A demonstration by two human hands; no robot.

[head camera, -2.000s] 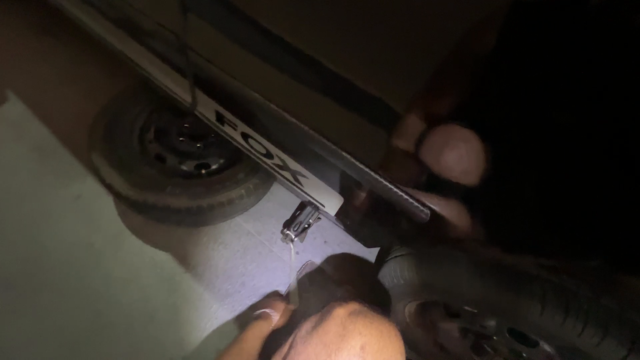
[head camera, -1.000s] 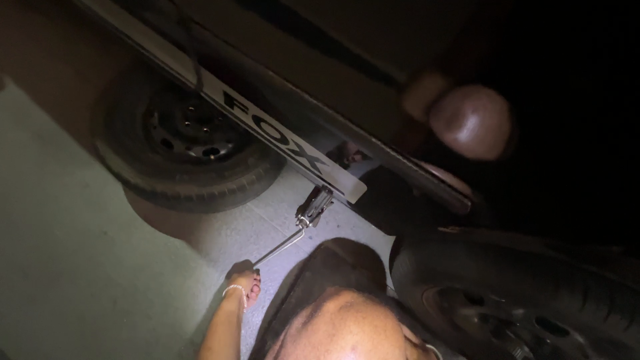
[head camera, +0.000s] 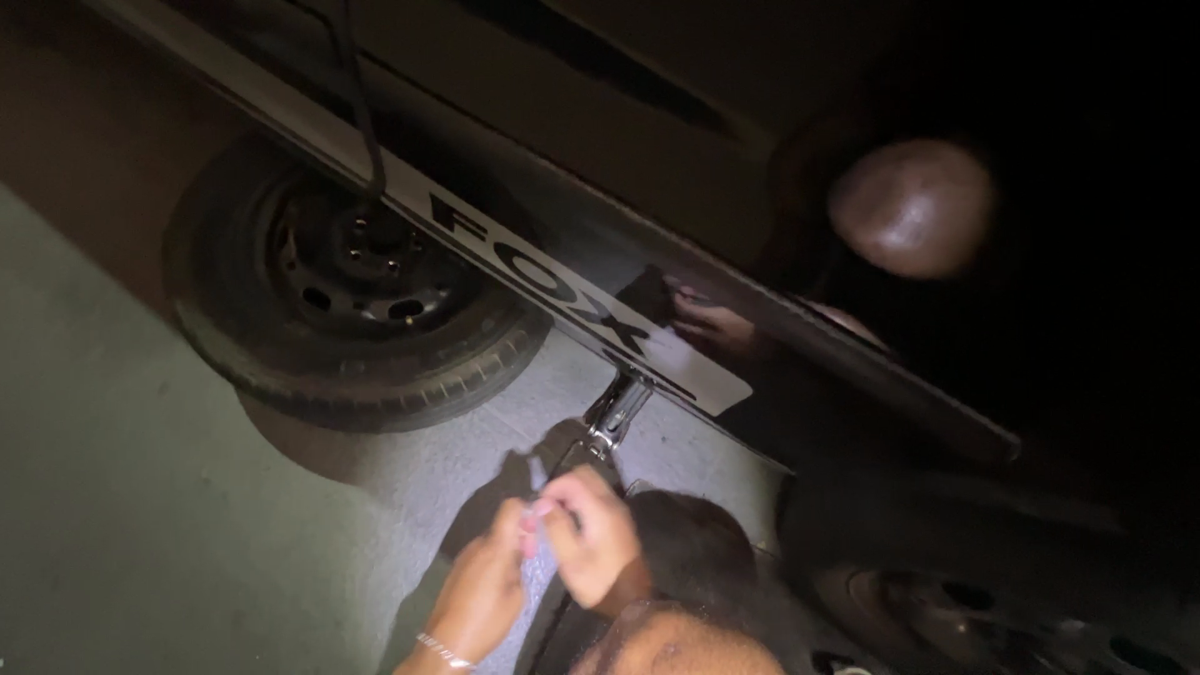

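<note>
A scissor jack [head camera: 619, 408] stands under the car's side sill [head camera: 562, 291], which bears the lettering FOX. Below the jack, my left hand [head camera: 480, 581], with a bracelet at the wrist, and my right hand [head camera: 591, 534] meet with curled fingers at the outer end of the jack's crank handle. The fingers are blurred and hide most of the handle, so its exact hold is hard to see. My right hand is nearer to the jack. My bent knee [head camera: 675, 642] shows at the bottom edge.
A wheel with a steel rim [head camera: 366, 253] lies flat on the floor [head camera: 281, 553], partly under the sill. Another wheel [head camera: 937, 609] is in the dark at the lower right. A thin bent dark rod or cord [head camera: 361, 112] crosses the sill. The glossy car door [head camera: 656, 150] reflects skin.
A second ago my left hand was on the handle, out to the left of the jack; now both hands are together just below the jack. The handle was plainly visible then.
</note>
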